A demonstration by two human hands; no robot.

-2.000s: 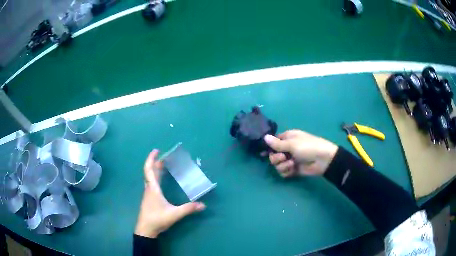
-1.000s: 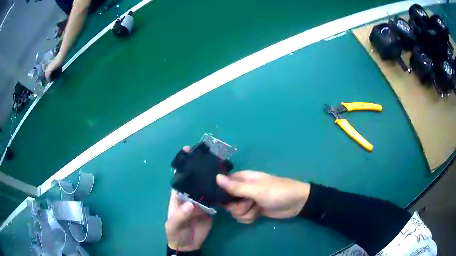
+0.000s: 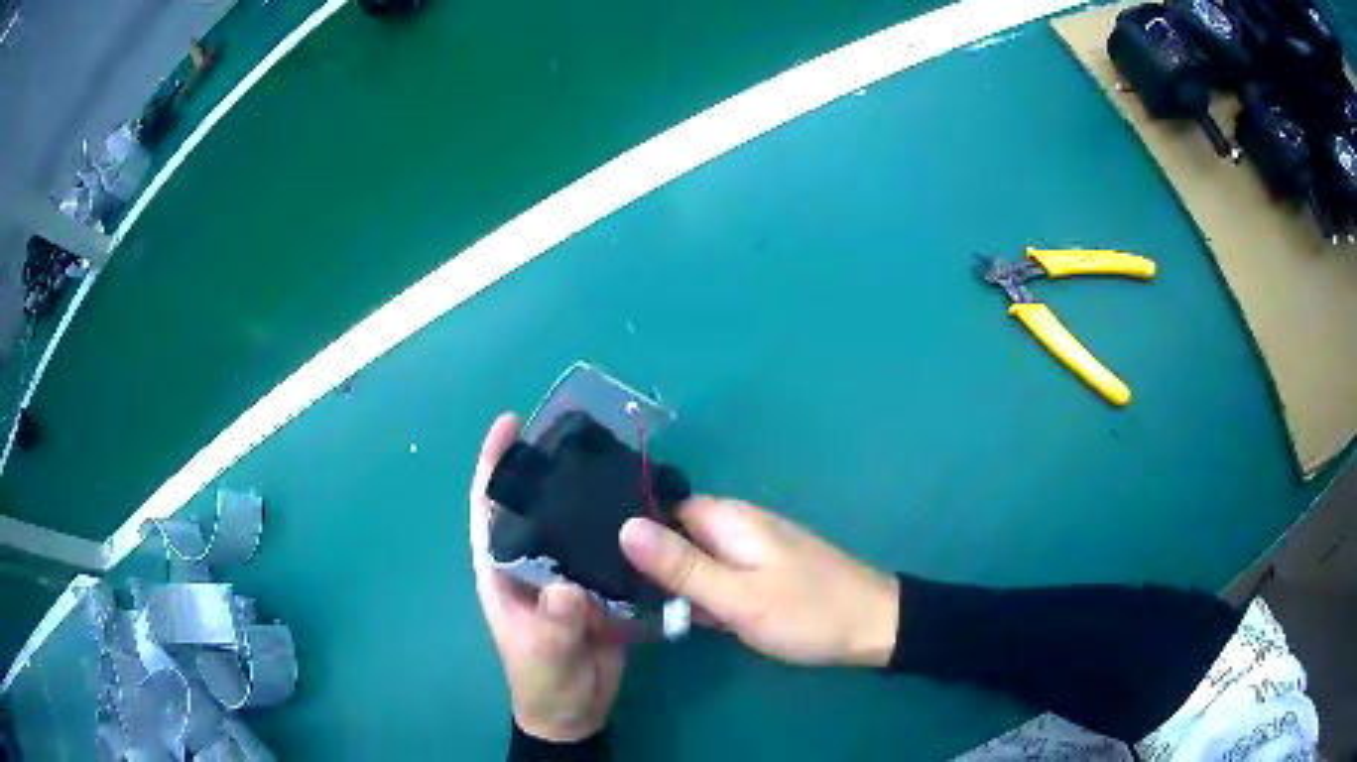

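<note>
The black unit [image 3: 581, 499] is held between my two hands at the lower middle of the bench. The grey curved cover [image 3: 595, 399] lies behind and under it, its far edge sticking out beyond the unit and its near edge showing by my left hand. My left hand [image 3: 551, 640] holds the cover and unit from the left and below. My right hand [image 3: 781, 581] grips the unit from the right, thumb on top. A red lead wire [image 3: 646, 462] crosses the unit. A small white connector [image 3: 677, 618] shows below my right fingers.
Open yellow-handled side cutters [image 3: 1054, 320] lie at right. Waiting black units [image 3: 1265, 127] are on a cardboard sheet [image 3: 1280, 313] at far right. Loose grey covers [image 3: 194, 655] are piled at lower left. A white strip [image 3: 625, 186] borders the green conveyor. Parts [image 3: 112, 171] stand beyond it at far left.
The black unit was brought from the right onto the cover in my left hand. The white connector now shows near my right fingers. The view has shifted, and another person's arm has left it.
</note>
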